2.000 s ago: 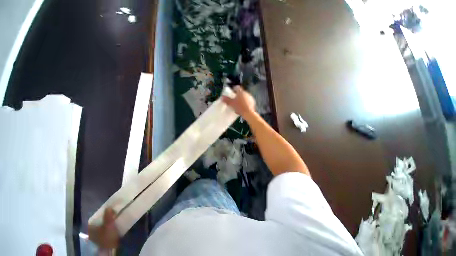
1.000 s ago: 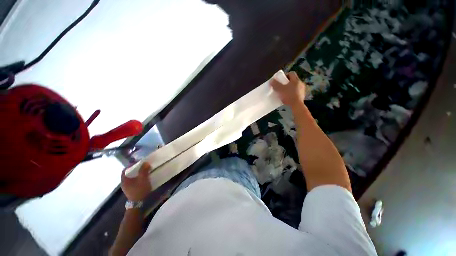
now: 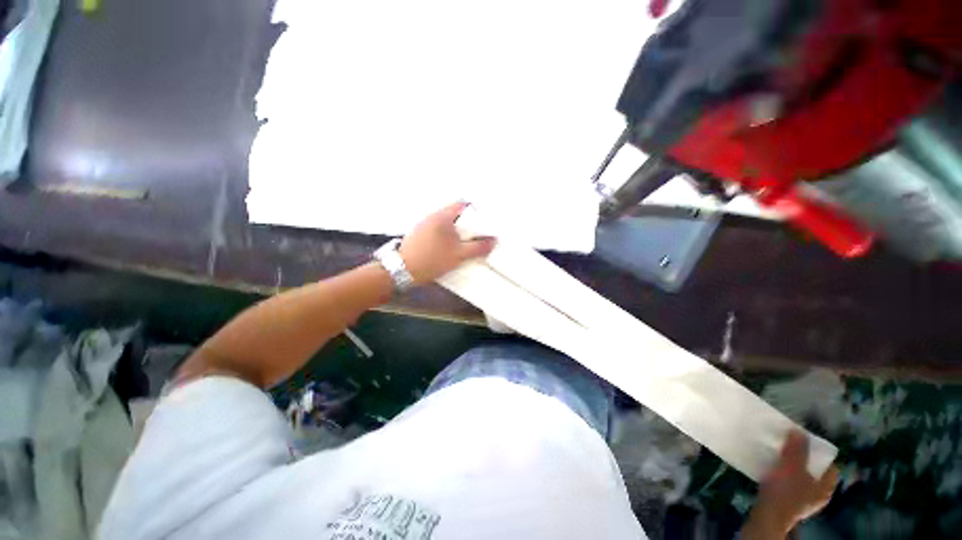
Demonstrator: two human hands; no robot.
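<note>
My left hand grips the upper left end of a bundle of long narrow white cut strips. My right hand, a little blurred, grips the lower right end. The bundle slants down to the right in front of my body, with a dark gap between strips. Its left end is over the near edge of the white fabric lay. The red and black cutting machine is at the upper right, touched by neither hand. Its red handle points down right, and its grey base plate lies beside the lay.
The dark table extends left of the lay, with a thin strip on it. Below the table edge, fabric pieces and scraps lie over green. Pale cloth is at the far left edge.
The view has swung round to the lay, and the machine now shows at the upper right instead of the left. Both hands still hold the strips, which now slant down to the right.
</note>
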